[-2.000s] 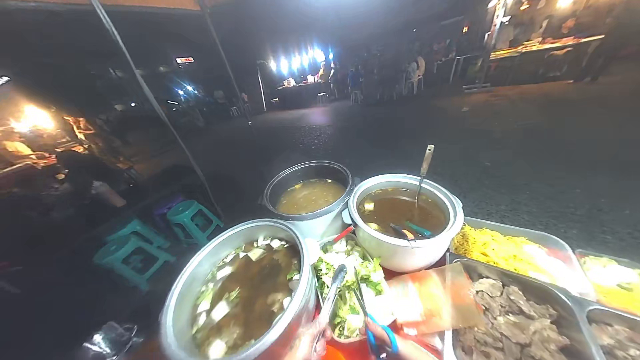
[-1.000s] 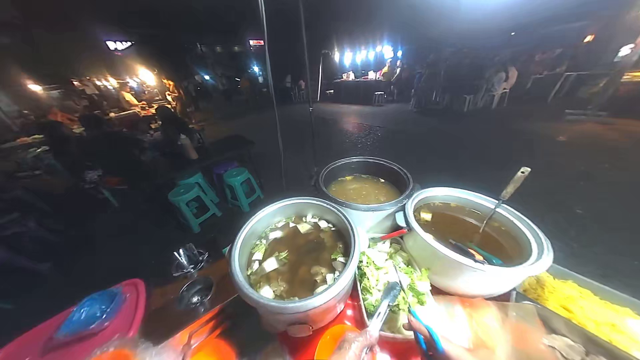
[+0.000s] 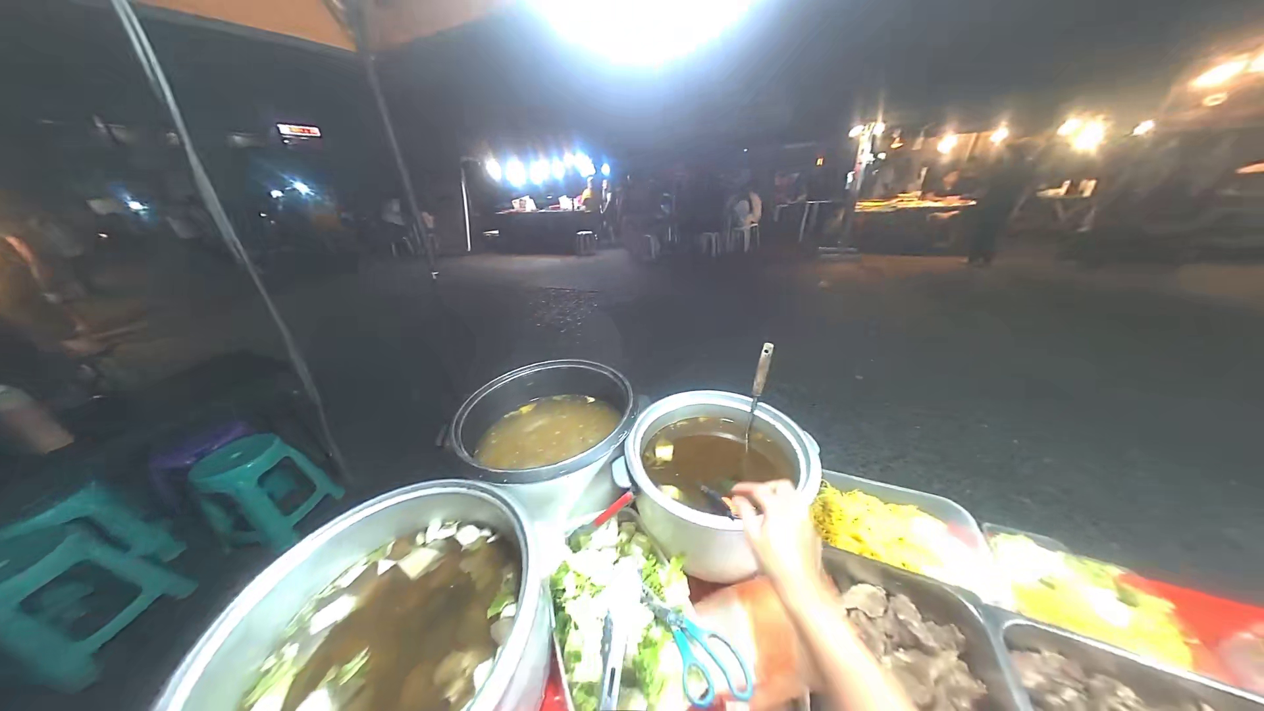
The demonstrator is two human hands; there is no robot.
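My right hand [image 3: 775, 518] reaches over the near rim of the right soup pot [image 3: 691, 538], its fingers closed around the end of a dark utensil [image 3: 719, 501] that dips in the brown broth. A ladle with a worn handle [image 3: 761, 370] stands in the same pot. Blue-handled scissors [image 3: 711, 660] and metal tongs [image 3: 609, 662] lie on the tray of chopped greens [image 3: 637, 573]. A large pot of broth with white cubes [image 3: 415, 592] is at the left, and a dark-rimmed pot [image 3: 543, 434] stands behind. My left hand is not in view.
Metal trays of yellow noodles [image 3: 884, 528], sliced meat [image 3: 913, 642] and other yellow food [image 3: 1086, 602] line the right side. Green plastic stools [image 3: 257, 484] stand on the ground at left, near a slanting pole [image 3: 212, 202]. Lit stalls and people are far behind.
My right hand has let go of the blue-handled scissors and moved to the right soup pot. My left hand, seen at the tongs before, is out of view. The view has turned.
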